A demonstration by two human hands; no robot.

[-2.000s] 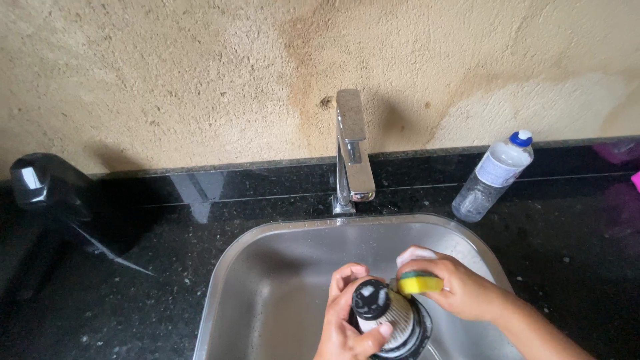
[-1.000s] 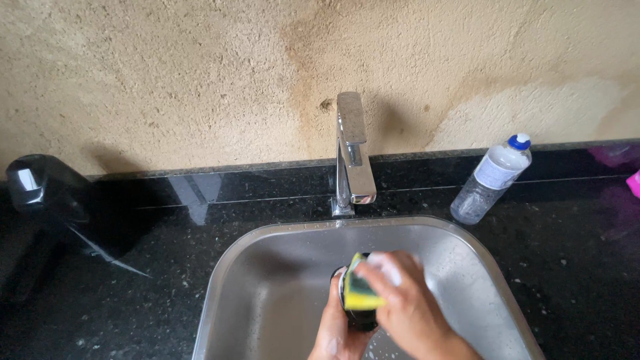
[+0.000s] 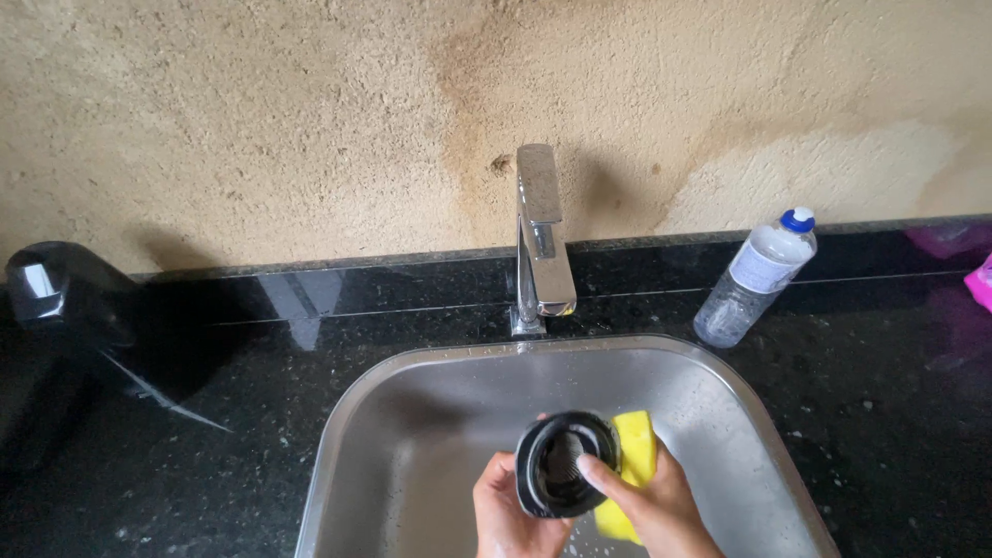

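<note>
Over the stainless steel sink (image 3: 434, 364), my left hand (image 3: 508, 504) grips a round black-rimmed part (image 3: 535, 496), its open hollow side facing up and ribbing visible inside. It looks wet. My right hand (image 3: 659, 496) holds a yellow sponge (image 3: 637, 446) against the right side of the part, with the thumb over the rim at its opening. The sponge's green side is hidden. Drops of suds lie in the basin below the hands.
A chrome faucet (image 3: 535, 232) rises behind the sink. A clear bottle with a blue cap (image 3: 756, 275) stands right of it on the black stone counter (image 3: 876, 403). At the left is a glossy black object (image 3: 58, 287); at the right edge, something pink (image 3: 983, 283).
The part has been turned, so its hollow opening now faces up. My right hand and the sponge have moved from over the part to its right side.
</note>
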